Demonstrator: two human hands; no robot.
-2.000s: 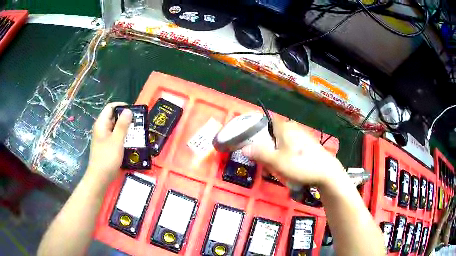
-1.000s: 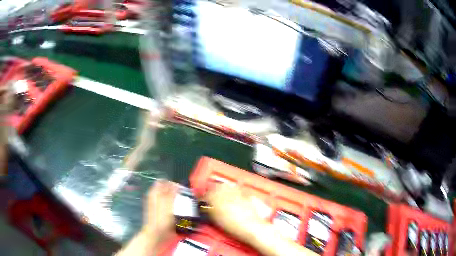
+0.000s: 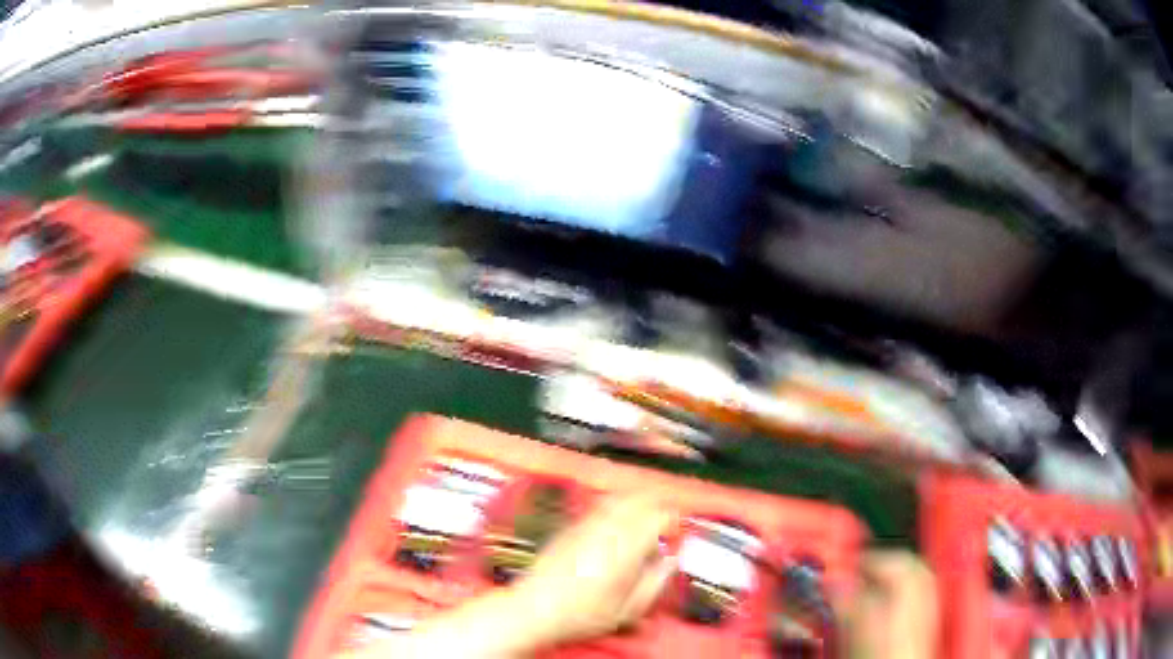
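Observation:
The view is motion-blurred. A red tray [image 3: 425,444] lies in front of me. A black unit with a white label [image 3: 444,509] is in its upper left pocket, and a dark unit with a gold mark [image 3: 530,515] is beside it. My left hand [image 3: 611,566] reaches across the tray, just left of another labelled unit [image 3: 717,566]; blur hides whether it holds anything. My right hand [image 3: 897,605] is at the tray's right end, near a dark unit [image 3: 804,599], its grip unclear. A white scanner-like object [image 3: 618,415] lies behind the tray.
A second red tray [image 3: 958,515] with several units stands to the right. Another red tray [image 3: 77,270] is at far left. A lit monitor [image 3: 566,135] stands behind a pale taped ledge [image 3: 450,337].
The view has swung up, showing the monitor. The scanner has left my right hand. My left hand has moved right over the tray, away from the left unit; my right hand has moved to the tray's right end.

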